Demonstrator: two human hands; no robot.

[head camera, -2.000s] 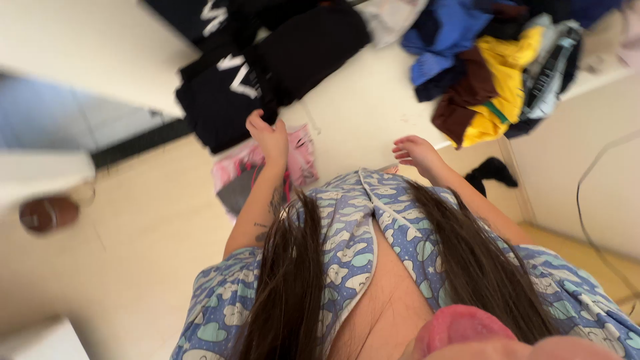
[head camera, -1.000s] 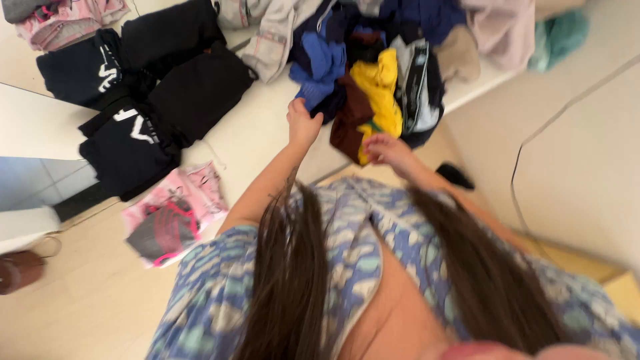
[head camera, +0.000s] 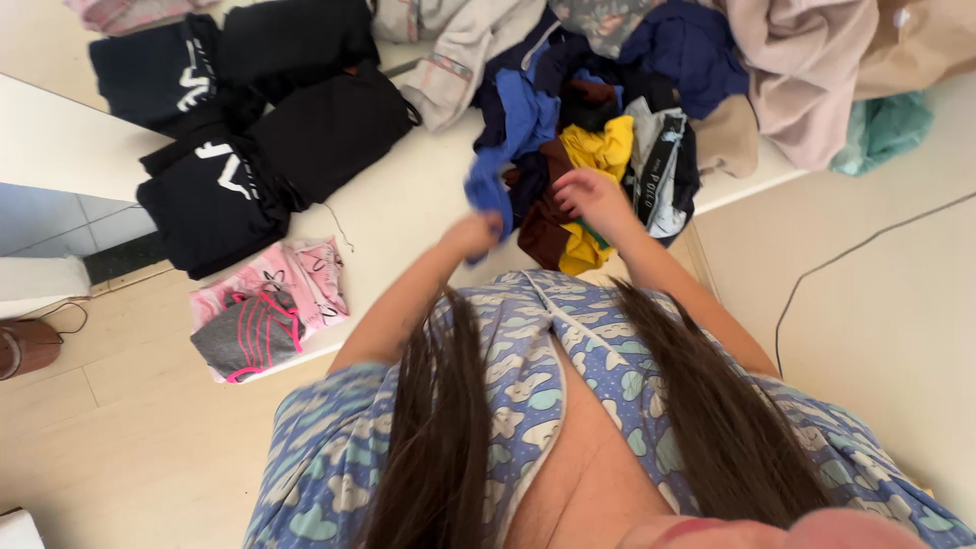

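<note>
My left hand [head camera: 474, 235] grips the lower end of a blue garment [head camera: 488, 187], slightly blurred, that stretches up into a heap of loose clothes. Above the heap's near edge is my right hand [head camera: 591, 200], fingers apart and holding nothing that shows; it is beside a dark brown cloth [head camera: 543, 232] and a yellow cloth [head camera: 598, 149]. Right of them lies a grey and black garment [head camera: 659, 171] with a printed waistband. Folded black clothes [head camera: 328, 133] with white print on some lie to the left. Nearer me, a grey and pink folded garment [head camera: 250, 335] rests on pink printed cloth [head camera: 324, 278].
The clothes lie on a white surface [head camera: 389, 206] whose front edge runs in front of me. Light pink cloth [head camera: 801, 69] and green cloth [head camera: 884, 133] are at the far right. A dark cable [head camera: 846, 248] crosses the right side. A brown round object [head camera: 27, 347] stands at the left.
My left hand has moved from beside the folded black clothes to the loose heap and now has hold of the blue garment. My right hand is also at the heap. The view has shifted.
</note>
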